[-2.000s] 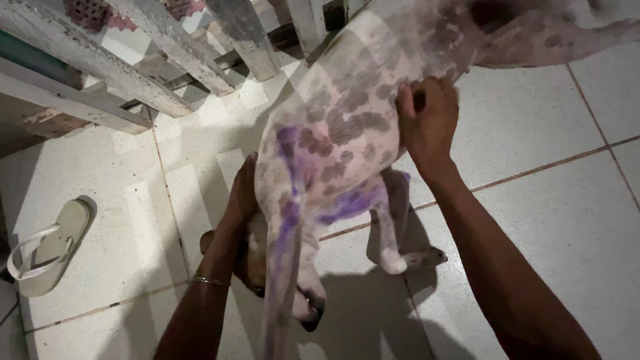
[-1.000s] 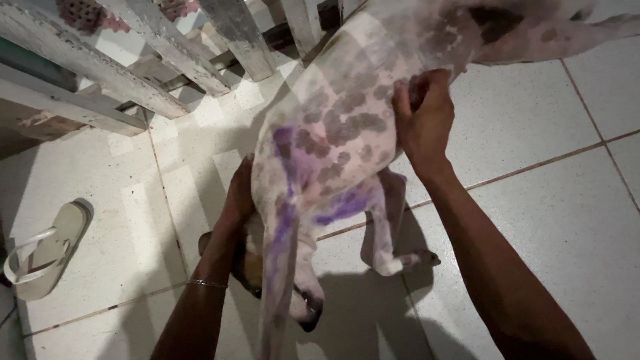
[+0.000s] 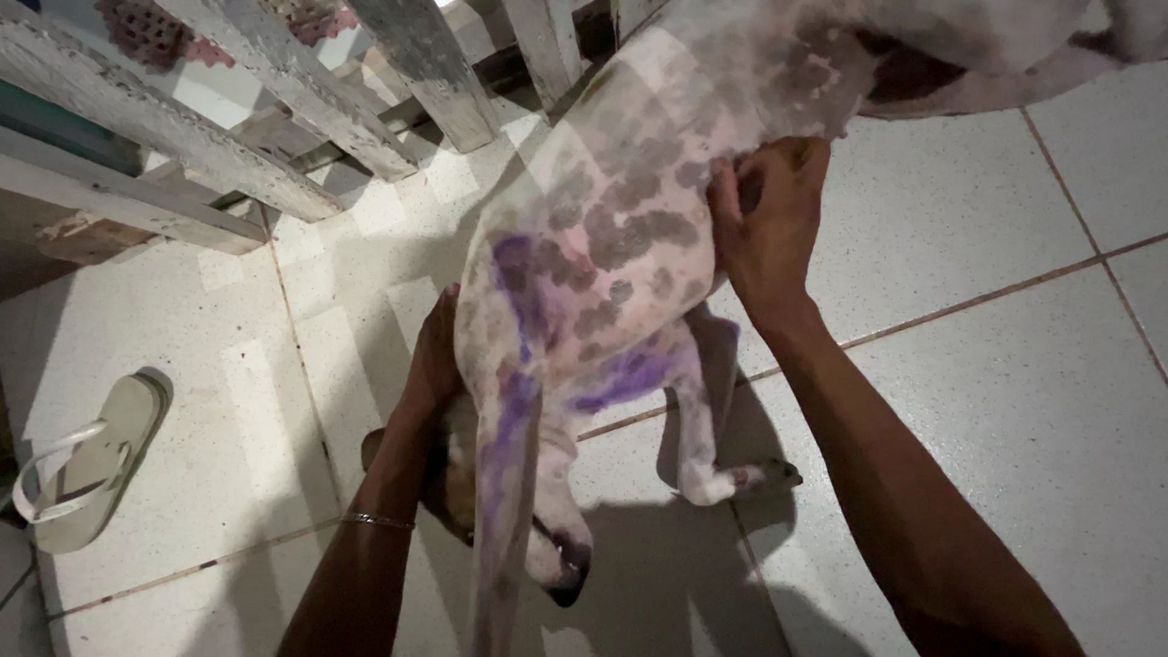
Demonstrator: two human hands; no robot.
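A short-haired, pale dog with grey-brown spots (image 3: 630,228) lies on the tiled floor, its head toward the lower part of the view. Purple stain marks its chest and legs. Its muzzle (image 3: 564,557) shows beside a foreleg raised toward the camera. My left hand (image 3: 438,351) rests against the dog's left-hand side in the view, near its shoulder; the fingertips are partly hidden behind the body. My right hand (image 3: 776,219) is at the dog's belly side, fingers bent against the skin; whether they pinch it cannot be told.
A weathered white wooden slatted gate (image 3: 438,73) stands along the upper left, with pink crocheted fabric (image 3: 146,32) behind it. A pale flip-flop (image 3: 100,465) lies on the white floor tiles (image 3: 958,383) at the left. The dog's hind part extends to the upper right.
The dog's hind part at the upper right has shifted lower in the view. My hands stay at about the same places on its body.
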